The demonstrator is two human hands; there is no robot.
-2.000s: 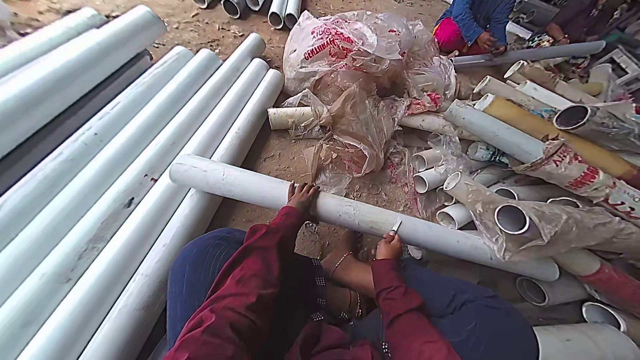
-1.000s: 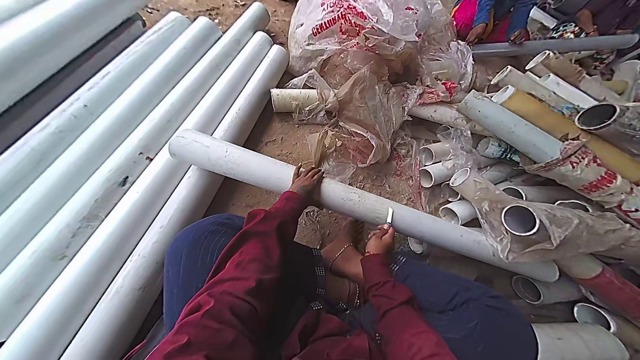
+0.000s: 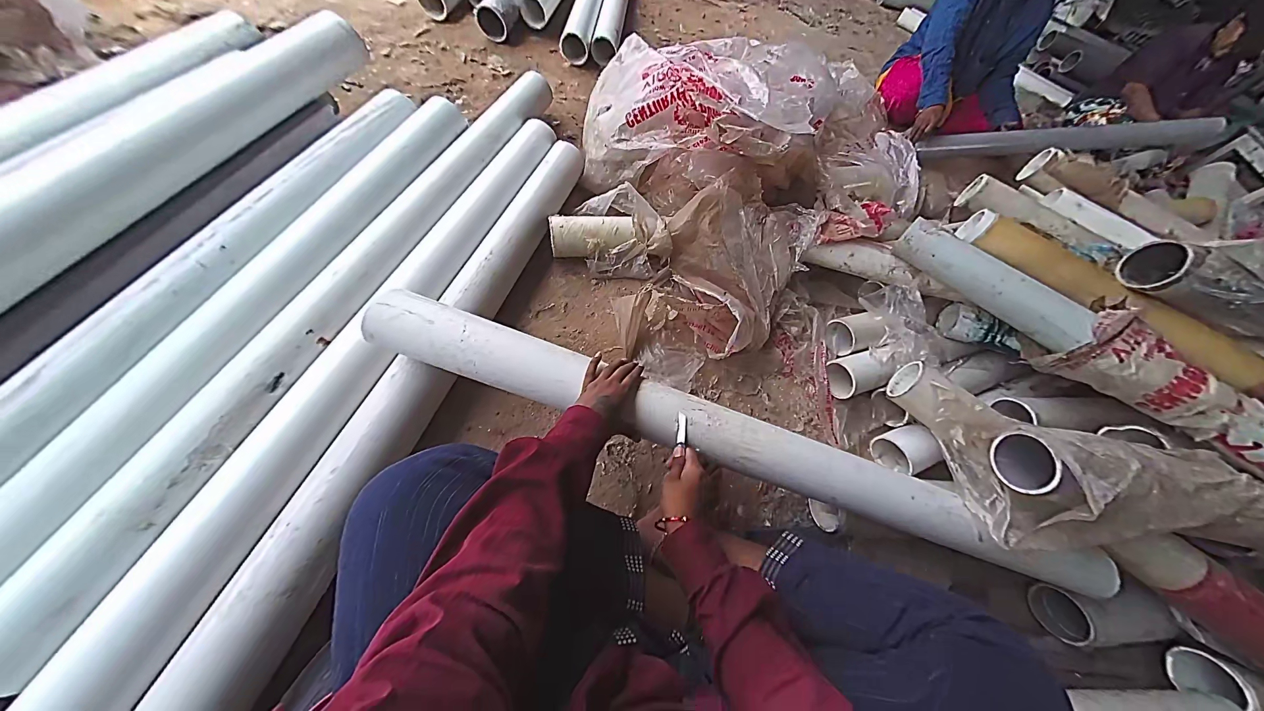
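Note:
A long white plastic pipe [image 3: 829, 468] lies slantwise across my lap, its left end over the row of pipes. My left hand [image 3: 609, 385] rests on top of it, left of its middle, with the fingers bent over the surface. Just to the right, my right hand [image 3: 683, 474] grips a small knife [image 3: 681, 429] by its handle. The pale blade points away from me and lies against the pipe's near side. Scuffed, whitish marks show on the pipe beside the blade.
White pipes [image 3: 326, 365] lie side by side at the left. Crumpled plastic sheeting [image 3: 711, 109] with red print sits ahead. Mixed pipes [image 3: 1047, 286], some wrapped in plastic, are heaped at the right. Two other people sit at the upper right, a grey pipe [image 3: 1071, 137] before them.
My right hand and the knife have moved left along the pipe, closer to my left hand. My left hand stays on the pipe.

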